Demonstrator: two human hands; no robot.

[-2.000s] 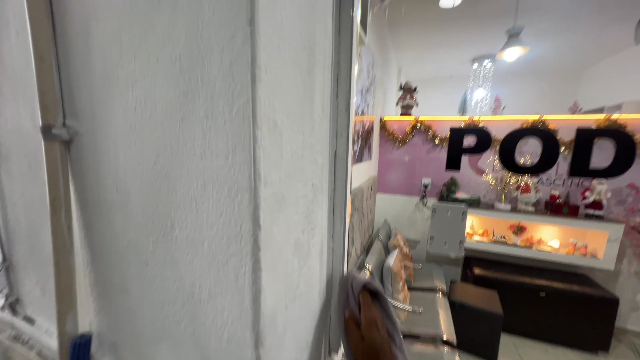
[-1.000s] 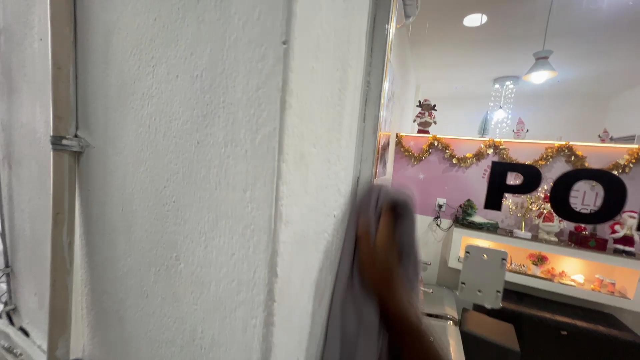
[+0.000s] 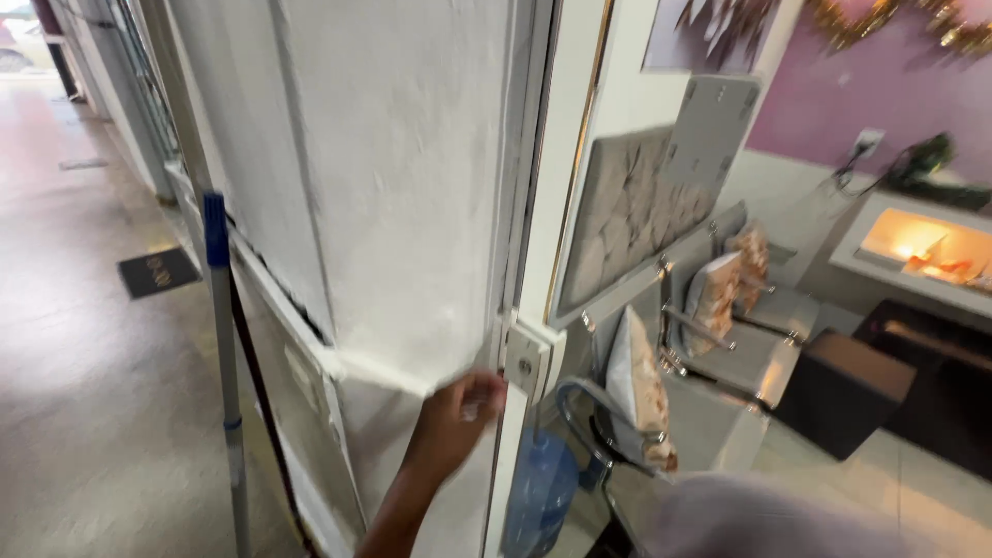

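Note:
My left hand (image 3: 457,418) reaches up from the bottom centre, its fingers curled and blurred. It is beside the white edge of a glass door, just below and left of the lock plate (image 3: 525,364). Whether the fingertips touch the edge is not clear. A grey-purple cloth (image 3: 752,515), strongly blurred, fills the bottom right near the camera. My right hand does not show; the cloth may hide it. Left of the door is a rough white-painted wall column (image 3: 395,186).
A pole with a blue end (image 3: 216,232) leans at the left, over a walkway with a dark mat (image 3: 159,273). Beyond the glass are a blue water jug (image 3: 539,488), grey linked chairs (image 3: 682,403) with cushions (image 3: 639,387), and a dark ottoman (image 3: 849,391).
The view has swung down. Earlier, my right hand held the cloth against the frame at the glass edge; now my left hand is by the lock and the cloth is at the bottom right.

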